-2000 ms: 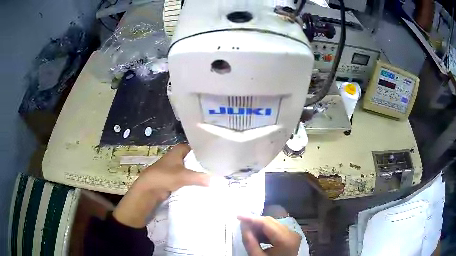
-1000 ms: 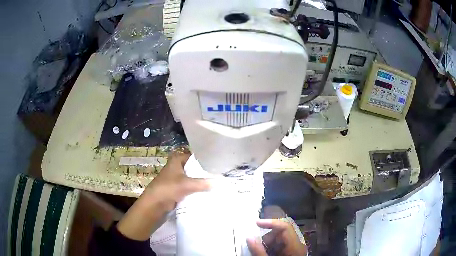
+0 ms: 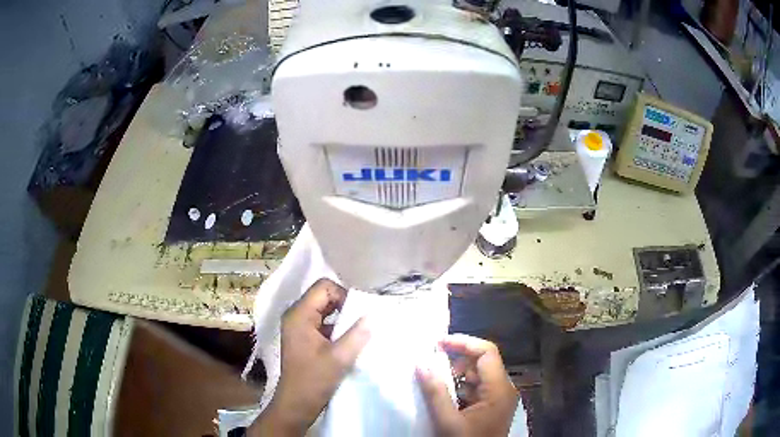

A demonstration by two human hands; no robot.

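A white garment panel (image 3: 389, 363) lies below the Juki machine head (image 3: 398, 128), brightly lit, with its left part hanging down at the left with a frayed edge. My left hand (image 3: 316, 350) holds the panel's left side, thumb on top near the machine head. My right hand (image 3: 470, 388) pinches the panel's right edge between thumb and fingers, lower down. The machine head hides the needle and clamp, and glare washes out the stitch lines.
A panel stack (image 3: 684, 375) is at the right. On the cream table (image 3: 564, 256) stand a white bottle or cone with a yellow-orange top (image 3: 592, 158), an operation panel (image 3: 665, 143) and a parts tray (image 3: 556, 183). White oval pieces (image 3: 246, 217) lie on a dark mat at left.
My left hand has moved down and turned more upright, and cloth now shows to its left. My right hand has moved up slightly to the panel's edge. The view has shifted slightly.
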